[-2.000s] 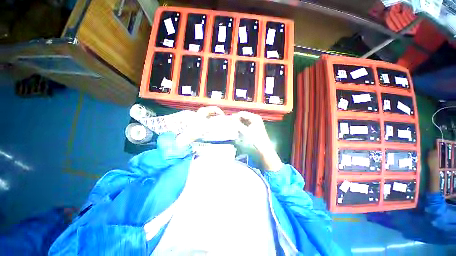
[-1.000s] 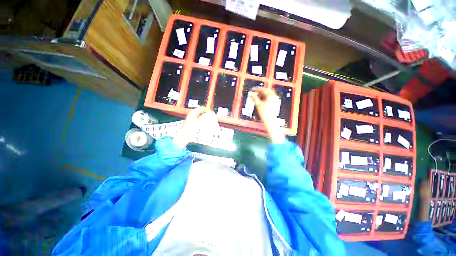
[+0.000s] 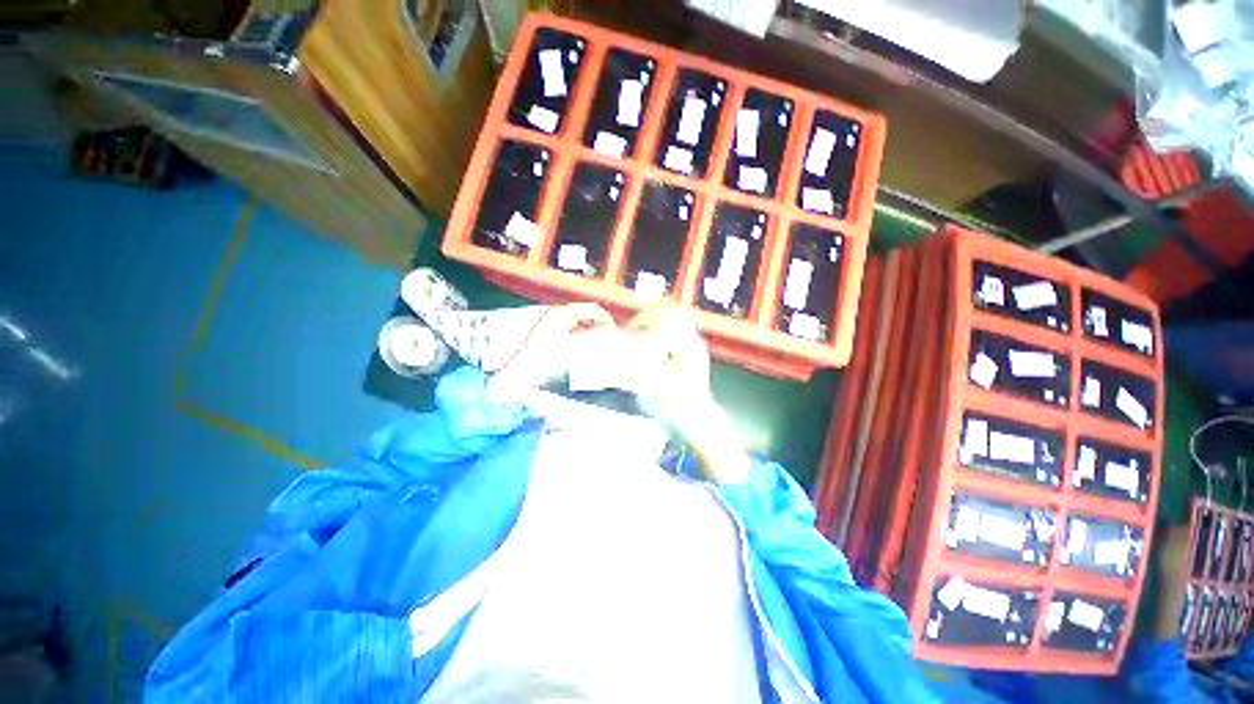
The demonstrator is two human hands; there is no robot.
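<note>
My left hand [image 3: 547,347] holds the pale label strip [image 3: 481,330] in front of my chest. The strip runs left to two label rolls [image 3: 413,345]. My right hand [image 3: 670,365] is close beside the left at the strip's right end; glare hides its fingertips, so I cannot tell if it grips a label. Just beyond my hands is the orange-red working tray [image 3: 557,149] with two rows of black units [image 3: 660,237]. The far-row units carry a strip label and a small label. In the near row, the two rightmost units have strip labels.
A taller orange-red tray stack [image 3: 941,454] with labelled units stands at right. A wooden cabinet [image 3: 360,103] is at upper left. A cluttered shelf with plastic bags [image 3: 1210,96] is at upper right. Another person's blue sleeve [image 3: 1158,670] and a small tray show at the right edge.
My right hand has come back from the tray to beside my left hand. The near-row unit second from right now shows a strip label that was absent two seconds ago. The view has shifted.
</note>
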